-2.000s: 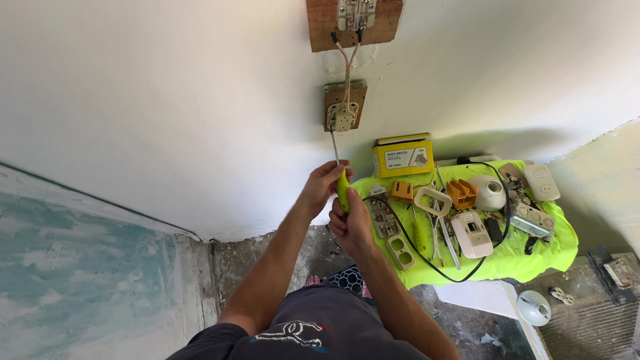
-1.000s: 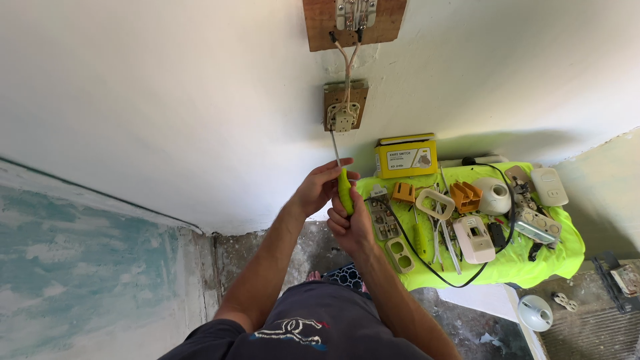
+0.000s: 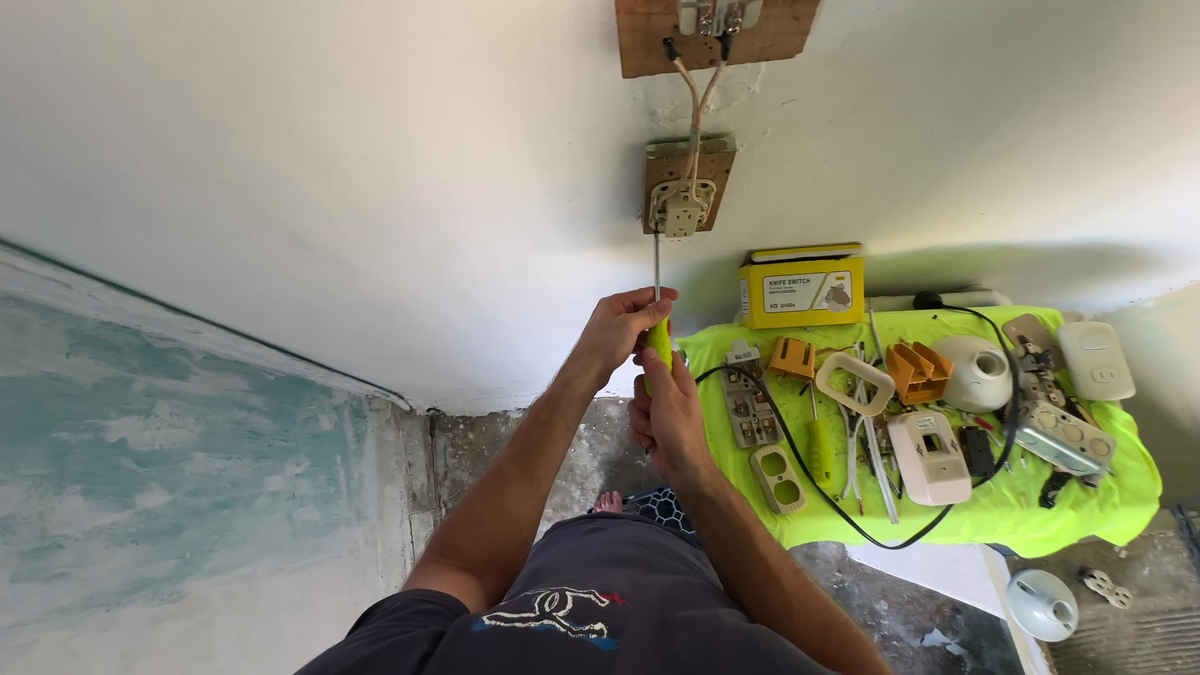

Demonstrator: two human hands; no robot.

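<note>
A screwdriver with a yellow-green handle (image 3: 660, 345) stands nearly upright in the view, its metal shaft reaching up to the lower left edge of an electrical outlet (image 3: 682, 216). My left hand (image 3: 626, 323) pinches the shaft and the top of the handle. Lower down, my right hand (image 3: 670, 403) is closed around the handle. The outlet is on a small wooden board (image 3: 667, 165) on the wall. Two pale wires (image 3: 696, 117) run from it up to a larger wooden board (image 3: 647, 42) bearing another electrical fitting (image 3: 717, 17). The exact tip contact is too small to tell.
On the right, a neon yellow cloth (image 3: 750, 525) carries a yellow knife switch box (image 3: 802, 291), a white lamp holder (image 3: 975, 373), a metal electrical box (image 3: 1069, 437), outlet covers (image 3: 776, 480), another screwdriver (image 3: 819, 450) and a looping black cable (image 3: 877, 542). Another lamp holder (image 3: 1042, 605) lies below.
</note>
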